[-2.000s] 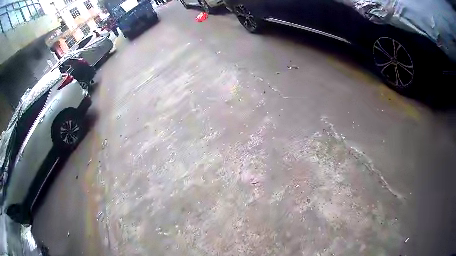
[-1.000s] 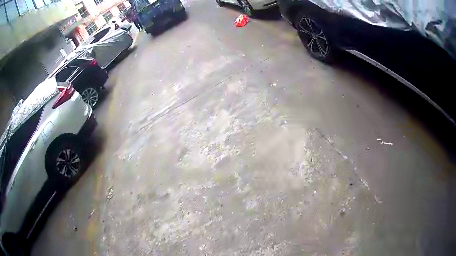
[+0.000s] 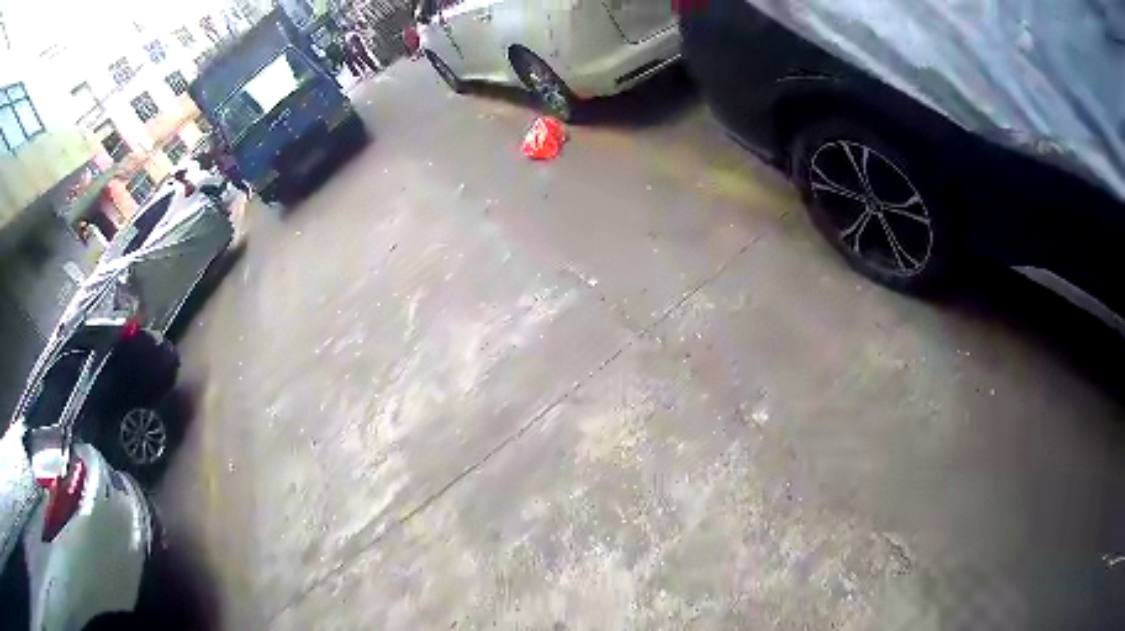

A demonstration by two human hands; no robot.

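Observation:
Neither of my hands is in the picture, and no held thing shows. Nearest in front of me is the worn concrete ground (image 3: 531, 407), with a thin straight joint running across it at a slant. A small red and white thing (image 3: 543, 138), perhaps a plastic bag, lies on the ground ahead, near the wheel of a light-coloured car (image 3: 592, 47).
A dark car (image 3: 765, 93) under a silvery cover (image 3: 987, 68) stands on the right. White (image 3: 93, 542) and dark (image 3: 74, 382) cars and a covered car (image 3: 173, 253) line the left. A blue truck (image 3: 278, 111) stands ahead; a blurred person (image 3: 360, 52) is beyond it.
The view has moved forward and tilted up. The blue truck and the red thing look nearer, more of the light-coloured car shows, and the white car at left has slid down the picture.

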